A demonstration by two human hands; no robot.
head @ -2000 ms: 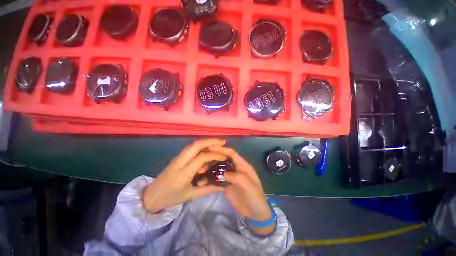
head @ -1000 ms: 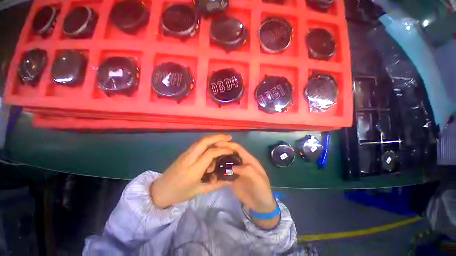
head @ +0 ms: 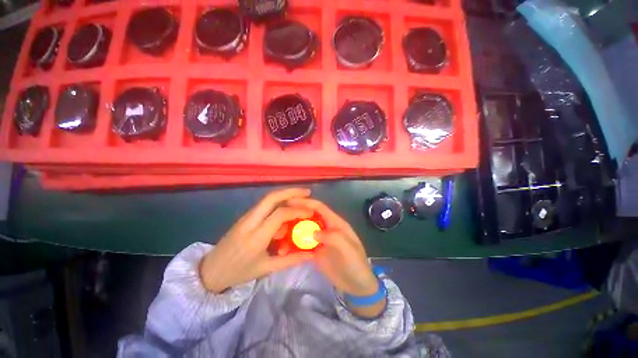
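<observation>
A round watch head (head: 305, 234) is held between both hands above the bench's front edge; its display glows bright yellow-orange. My left hand (head: 245, 245) grips its left side. My right hand (head: 343, 252), with a blue wrist strap (head: 365, 296), holds the right side, its thumb at the display's right edge. The fingers hide the watch's rim. The red foam tray (head: 259, 156) lies beyond the hands, with black watch heads in its pockets; one watch (head: 289, 119) shows lit digits.
Two watch heads with white tabs (head: 385, 212) (head: 424, 201) lie on the green bench beside a blue pen (head: 446, 203). At right are a black tray (head: 487, 210) holding a watch head (head: 543, 213), clear film and a light-blue sheet (head: 584, 70).
The held watch's display has turned from mostly dark with a small coloured patch to full bright yellow-orange. Both hands keep their hold. The camera view has shifted slightly.
</observation>
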